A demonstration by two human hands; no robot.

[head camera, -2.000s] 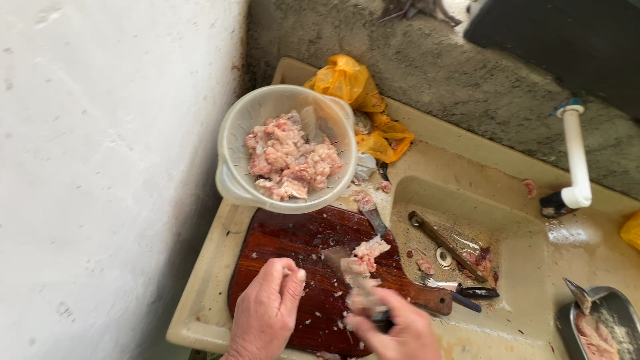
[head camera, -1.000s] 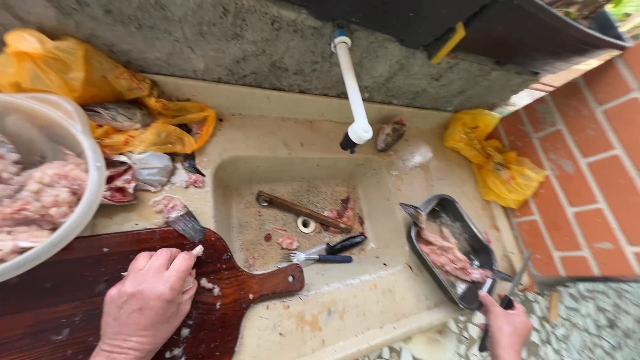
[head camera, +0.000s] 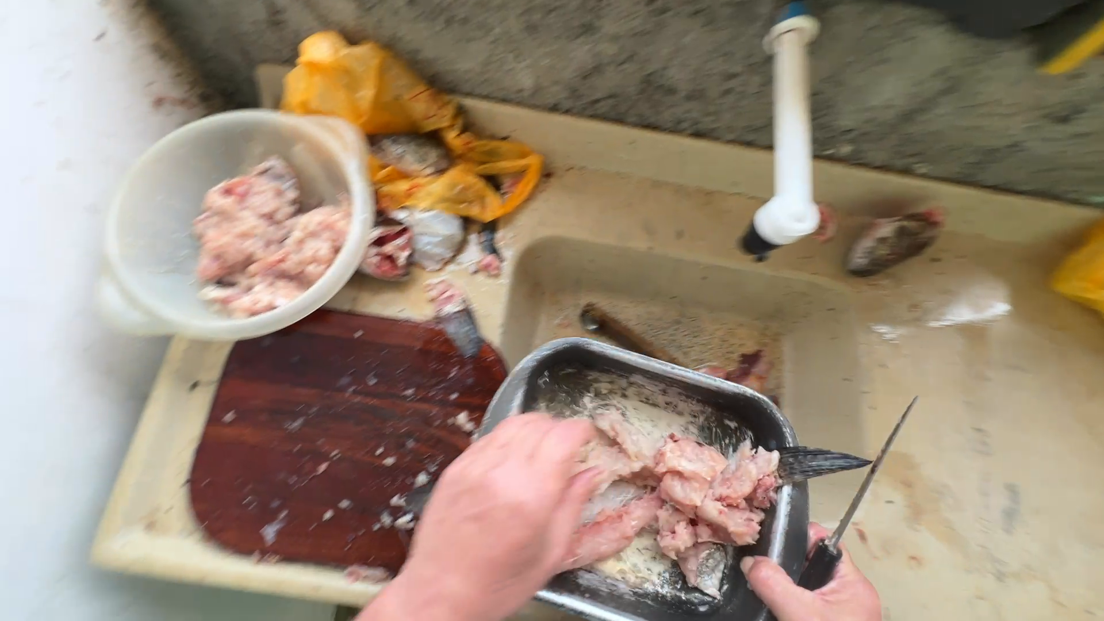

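Observation:
My right hand (head camera: 815,582) grips the lower right rim of a metal pan (head camera: 780,509) and also holds a knife (head camera: 873,470) by its black handle, blade pointing up. Inside the pan are pieces of raw fish (head camera: 686,483), and a dark fish tail (head camera: 819,463) sticks out over its right side. My left hand (head camera: 509,504) reaches over the pan's left edge, fingertips at the fish; whether they grip any is hidden. Left of it lies a dark wooden cutting board (head camera: 302,440) with scraps on it. A translucent plastic bowl (head camera: 142,233) holds more raw fish flesh (head camera: 267,233).
Behind the pan is the sink basin (head camera: 552,276) with a rusty bar (head camera: 625,332) and scraps. A white pipe spout (head camera: 792,129) hangs over it. Orange plastic bags (head camera: 354,82) lie by the bowl. A fish head (head camera: 894,241) rests on the right ledge. A concrete wall stands behind.
The pan, on the right side of the counter a second ago, is now over the front of the sink beside the board. My left hand has moved from the board to the pan. The view has shifted.

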